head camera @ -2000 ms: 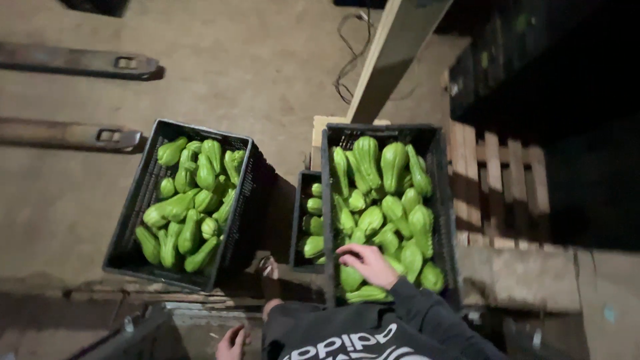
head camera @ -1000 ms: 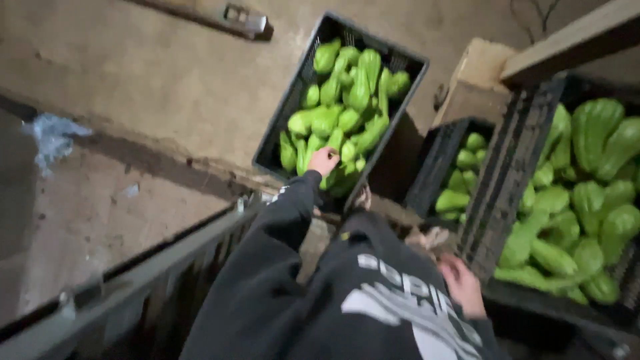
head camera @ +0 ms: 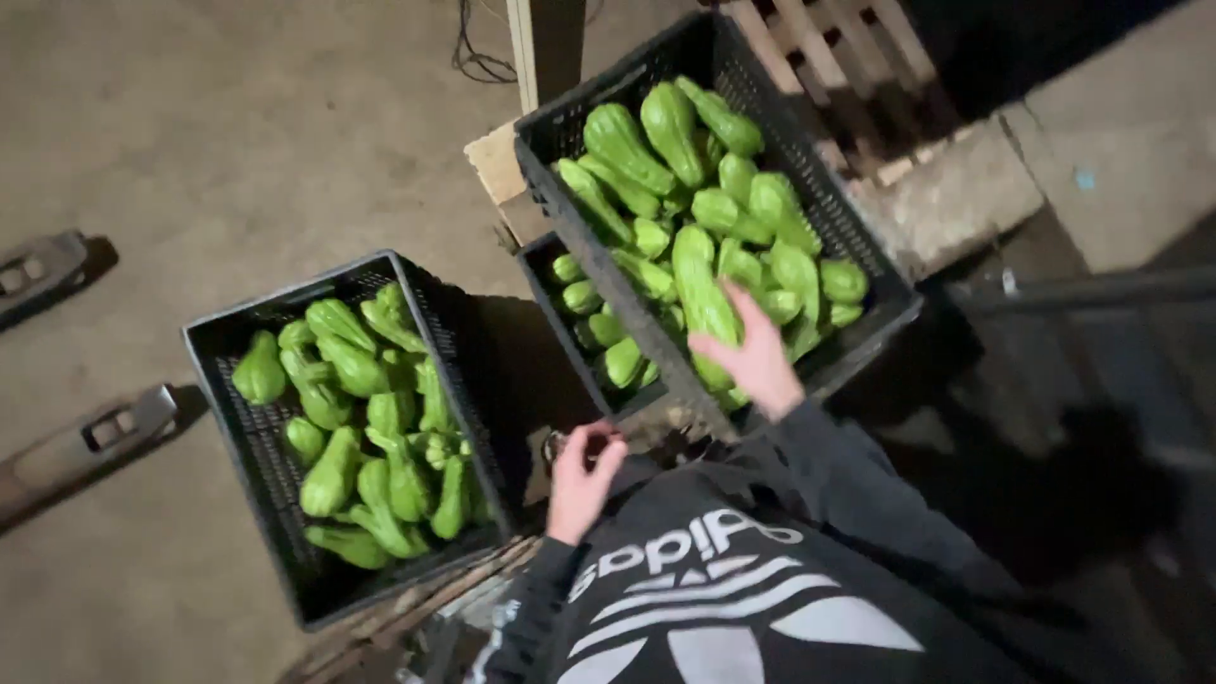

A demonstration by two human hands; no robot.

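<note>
My right hand (head camera: 755, 356) is in the right-hand black plastic crate (head camera: 636, 328), its thumb and fingers around a large green chayote (head camera: 701, 285). Many more chayotes lie about it in that crate. My left hand (head camera: 581, 480) hangs in front of my body between the crates, thumb and fingers curled toward each other, with nothing seen in it. To the left a second black crate (head camera: 237, 480) holds several chayotes (head camera: 332, 470). A lower crate (head camera: 560, 347), partly covered by the right-hand one, also has chayotes (head camera: 622, 361) in it.
Two pallet-truck forks (head camera: 114, 432) reach in from the left over the concrete floor (head camera: 285, 114). A wooden post (head camera: 551, 47) rises behind the crates, with a dark cable (head camera: 475, 62) near it. A wooden pallet (head camera: 845, 66) lies at the upper right.
My left hand, in the left crate one second ago, is out of it, in front of my body. My right hand has moved into the right crate and taken hold of a chayote. The view has turned.
</note>
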